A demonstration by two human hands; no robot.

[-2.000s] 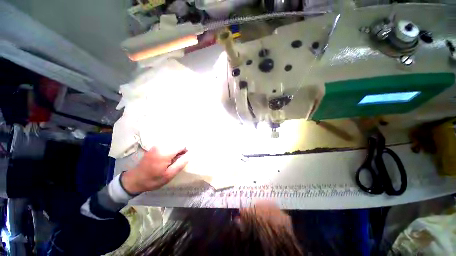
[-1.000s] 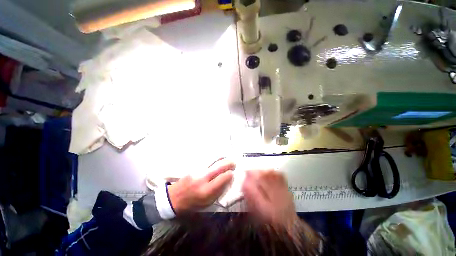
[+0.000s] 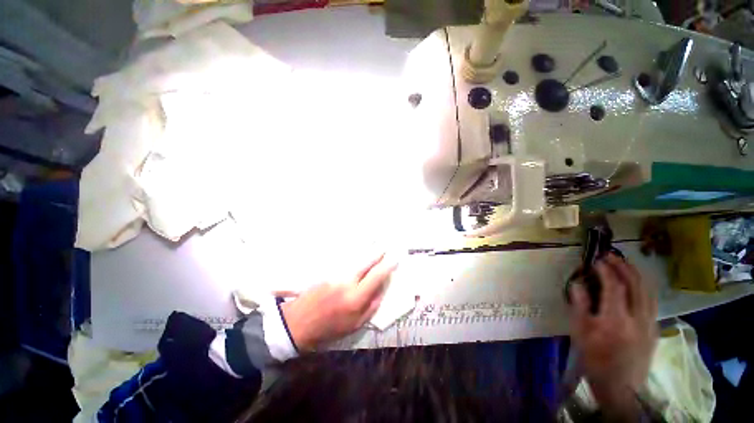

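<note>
My left hand [image 3: 343,306] lies on a white fabric piece [image 3: 395,304] at the front of the table, left of the needle area, and holds it down. Lamp glare washes out much of the fabric. My right hand [image 3: 613,318], slightly blurred, is over the black-handled scissors [image 3: 594,248] at the right; its fingers cover most of the handles, and whether they grip them cannot be told. The cream sewing machine head [image 3: 562,124] stands behind, its needle and presser foot hidden by the pale guard [image 3: 528,183].
A pile of white fabric pieces [image 3: 107,198] lies on the left of the table. A yellow parts box [image 3: 693,254] stands at the right, past the scissors. Cream fabric bundles [image 3: 684,372] hang at the front edge. The ruler scale [image 3: 488,312] runs along the front.
My right hand has left the fabric beside my left hand and moved right onto the scissors. My left hand has stayed on the fabric. The view has shifted, showing more of the yellow box.
</note>
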